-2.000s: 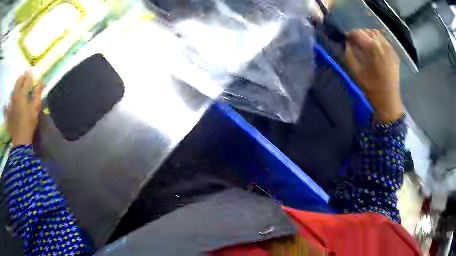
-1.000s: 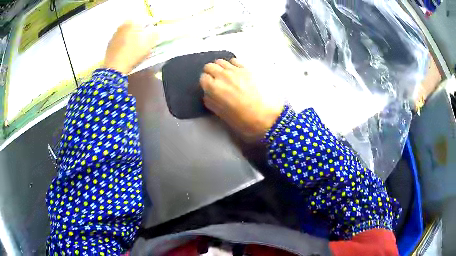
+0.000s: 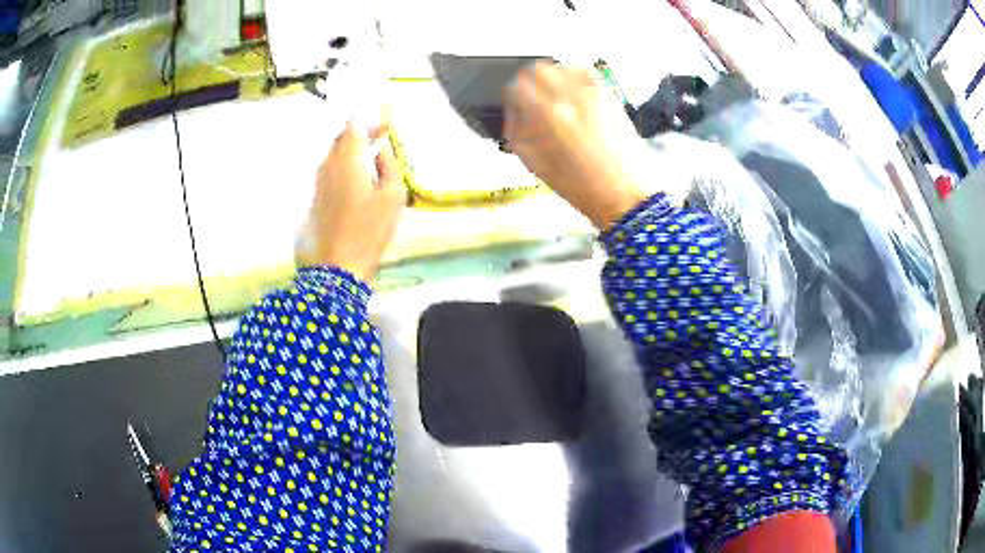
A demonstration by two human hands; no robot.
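My right hand (image 3: 562, 135) holds a black fabric panel (image 3: 475, 92) by its right part, above the yellow-edged template (image 3: 464, 199) at the upper middle. The panel is tilted. My left hand (image 3: 359, 200) is at the template's left side, fingers bent and pointing away from me; glare hides whether it grips anything. Another black panel or stack (image 3: 502, 373) lies flat on the grey table edge below the template.
A white base board (image 3: 119, 216) with a black cable (image 3: 186, 216) across it is at left. Red-handled snips (image 3: 151, 475) lie lower left. A clear plastic bag (image 3: 853, 248) with black pieces is at right. Black scraps (image 3: 672, 105) lie beyond the template.
My right hand has moved from the black pile up over the template, now with a panel in it. My left hand remains near the board. The view has shifted, bringing the snips and scraps into view.
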